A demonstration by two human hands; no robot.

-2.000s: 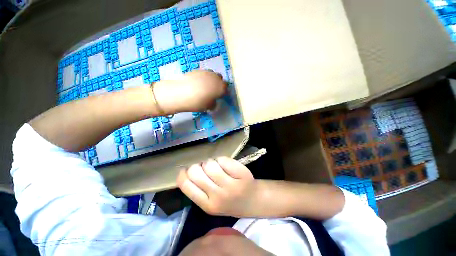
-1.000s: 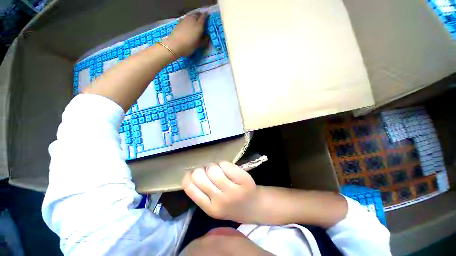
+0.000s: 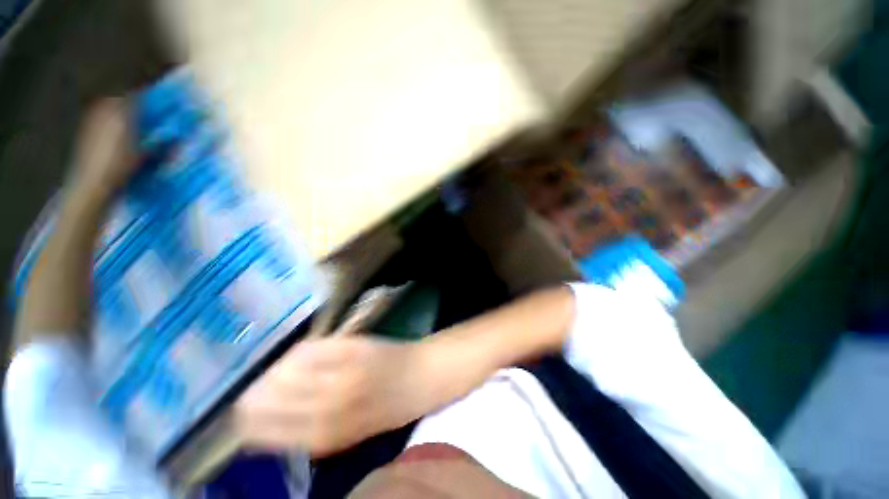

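Note:
The frame is strongly blurred. Rows of blue key frames [image 3: 185,283] lie on a pale layer sheet in the packing carton at left. My left hand [image 3: 105,146] is over the far part of this layer, its fingers against a darker blue clump [image 3: 161,122]. Blur hides whether it grips any of it. My right hand [image 3: 312,395] is closed on the near cardboard edge of the packing carton, below the layer.
A pale carton flap [image 3: 361,107] covers the carton's right side. The supply carton [image 3: 770,239] at right holds an orange grid layer [image 3: 624,190], white key blocks [image 3: 697,127] and blue-and-white pieces [image 3: 634,271] at its near edge. Green floor shows at far right.
The whole view has swung, so the cartons appear shifted left and tilted. Earlier my left hand moved from the layer's near right part to its far right corner, leaving bare sheet. My right hand keeps its hold.

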